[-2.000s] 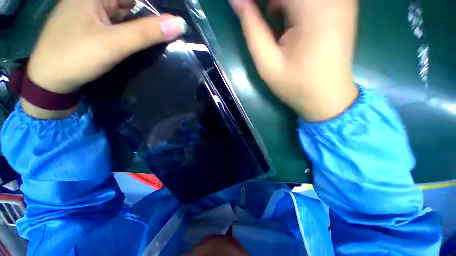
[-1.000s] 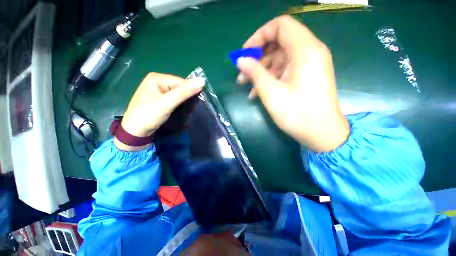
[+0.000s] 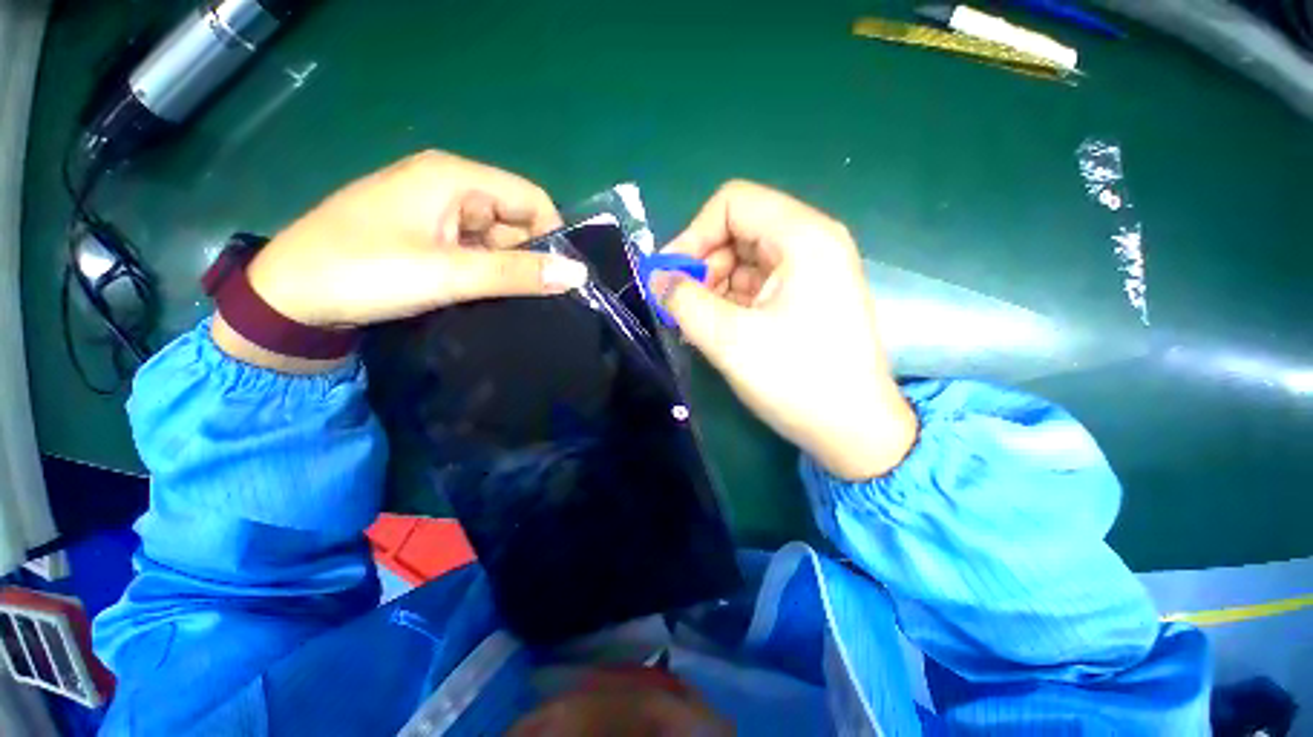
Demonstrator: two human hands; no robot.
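A black glossy tablet (image 3: 576, 446) lies tilted over the bench edge and my lap. Clear film (image 3: 628, 210) sticks out past its top corner. My left hand (image 3: 418, 252) grips the tablet's upper end, thumb on the screen face near the corner. My right hand (image 3: 785, 310) holds a small blue pick (image 3: 674, 268) between thumb and fingers, at the tablet's upper right edge. Whether the pick's tip is inside the seam cannot be told.
A green bench mat (image 3: 950, 173) carries an electric screwdriver (image 3: 202, 58) and a black cable with a white tag (image 3: 98, 262) at left. Gold tweezers (image 3: 965, 49), a white tube (image 3: 1015, 38), a blue stick (image 3: 1068, 15) and film scraps (image 3: 1116, 216) lie at right. A red tray (image 3: 421, 547) shows below.
My right hand has brought the blue pick left and down to the tablet's edge. My left thumb lies further over the corner. The view has shifted, showing the tweezers and white tube more fully.
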